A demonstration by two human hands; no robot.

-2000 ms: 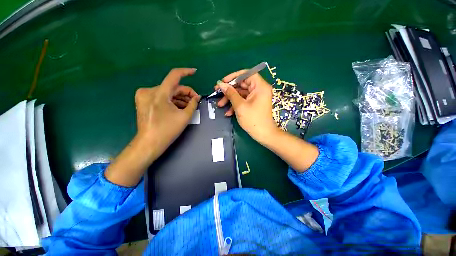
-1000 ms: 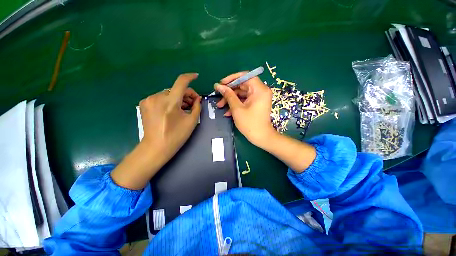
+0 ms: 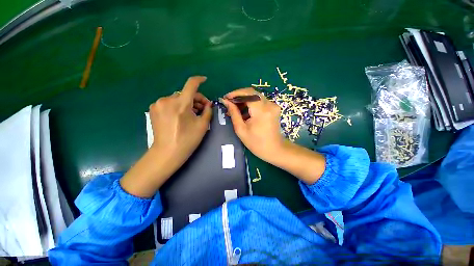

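Observation:
A flat black tablet back cover (image 3: 202,176) with white adhesive pads lies in front of me, its lower end hidden by my smock. My left hand (image 3: 179,122) is over its upper left corner, thumb and a finger pinched at the top edge; whether they grip a small part cannot be told. My right hand (image 3: 257,122) holds the tweezers (image 3: 245,98), dark in this light, with fingertips at the top edge near my left fingertips. A pile of small cream and black flex cables (image 3: 309,114) lies right of my right hand.
A clear plastic bag (image 3: 397,117) of small parts lies at right, beside a stack of black covers (image 3: 449,78) with white sheets. White interleaf sheets (image 3: 21,182) stand at left. A thin brown strip (image 3: 91,57) lies at upper left. One loose flex cable (image 3: 257,175) lies right of the cover.
The brown strip has moved right across the green surface. The tweezers have tipped lower and flatter in my right hand. A cream piece now shows above my right hand. My left hand has shifted slightly right.

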